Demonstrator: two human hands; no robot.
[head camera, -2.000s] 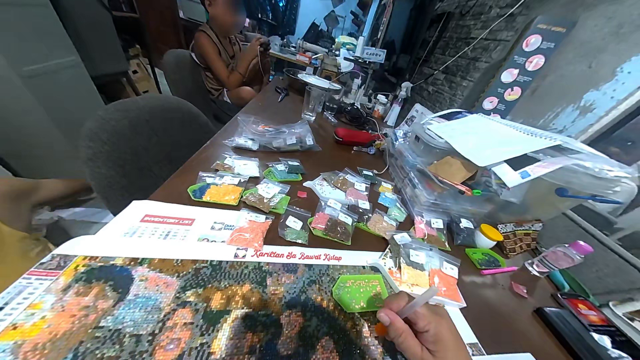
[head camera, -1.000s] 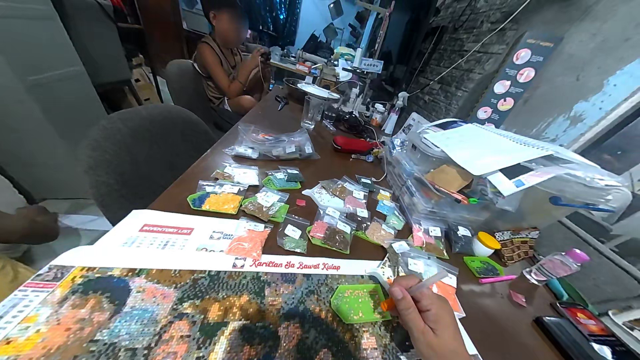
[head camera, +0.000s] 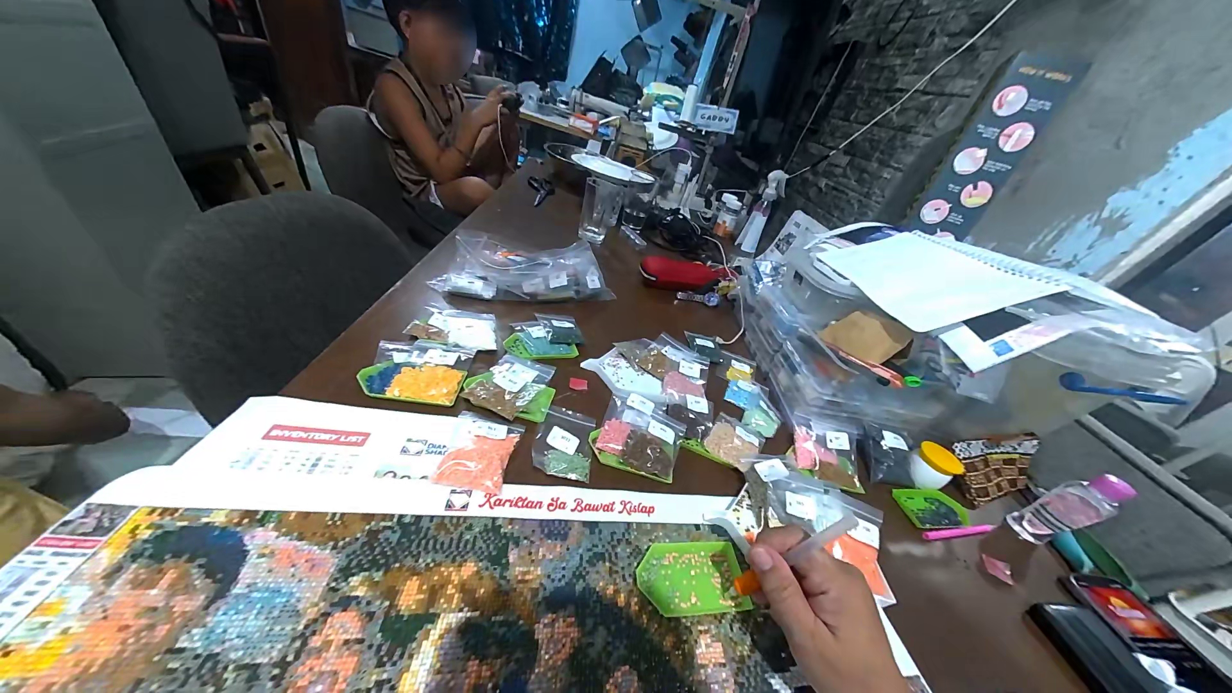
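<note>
My right hand (head camera: 818, 602) grips a diamond-painting applicator pen (head camera: 804, 551) with a clear barrel and an orange end. That end is at the right edge of a green plastic tray (head camera: 685, 580) holding scattered pale beads. The tray lies on a diamond-painting canvas (head camera: 404, 606), a mosaic picture with a white top margin. Small zip bags of beads, one of them orange (head camera: 478, 455), lie beyond and beside the canvas, some on green trays. My left hand is not in view.
A clear plastic bin (head camera: 914, 385) with papers on top stands at the right. A bottle with a pink cap (head camera: 1068, 508) and a phone (head camera: 1121, 611) lie nearer. A glass (head camera: 601, 210) stands farther back. A person (head camera: 433, 125) sits beyond grey chairs; another person's arm (head camera: 58, 419) shows at left.
Two seconds ago the orange end was below the tray's lower right corner; now it is at the tray's right edge. My right hand keeps its hold on the pen.
</note>
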